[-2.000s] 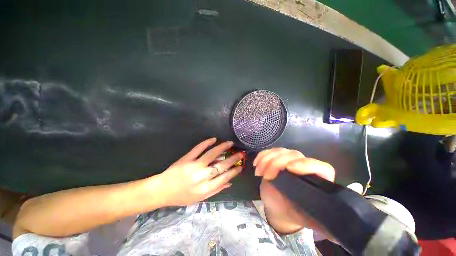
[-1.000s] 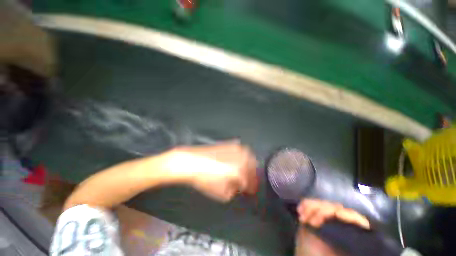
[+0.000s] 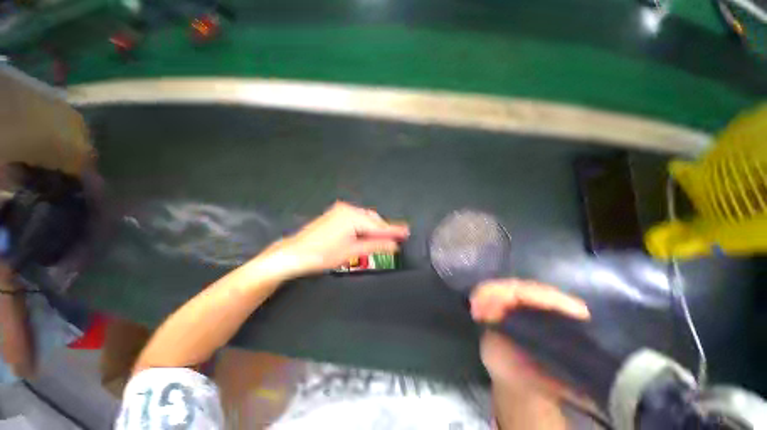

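A small device unit (image 3: 383,261) lies on the dark mat, green board with red and yellow parts in a black housing. My left hand (image 3: 349,238) is over it, fingers bent at its upper edge; blur and the hand hide whether the fingers grip it. My right hand (image 3: 526,312) is closed around a thick black electric screwdriver (image 3: 562,344) with a pale band near its rear, right of the unit. The screwdriver tip is not clearly visible. A round screw dish (image 3: 470,245) with a mesh-like bottom lies between the hands, just above my right fingers.
A green conveyor (image 3: 404,126) with blurred red-marked units runs beyond a pale edging (image 3: 378,99). A dark slab (image 3: 609,201) and a yellow fan (image 3: 736,189) with a white cord are at right. Another person's arm (image 3: 15,323) and a cardboard box (image 3: 42,122) are at far left.
The camera view has shifted to show more conveyor than two seconds ago. My left hand has opened from a fist, and the unit under it now shows its green board. My right hand keeps the screwdriver.
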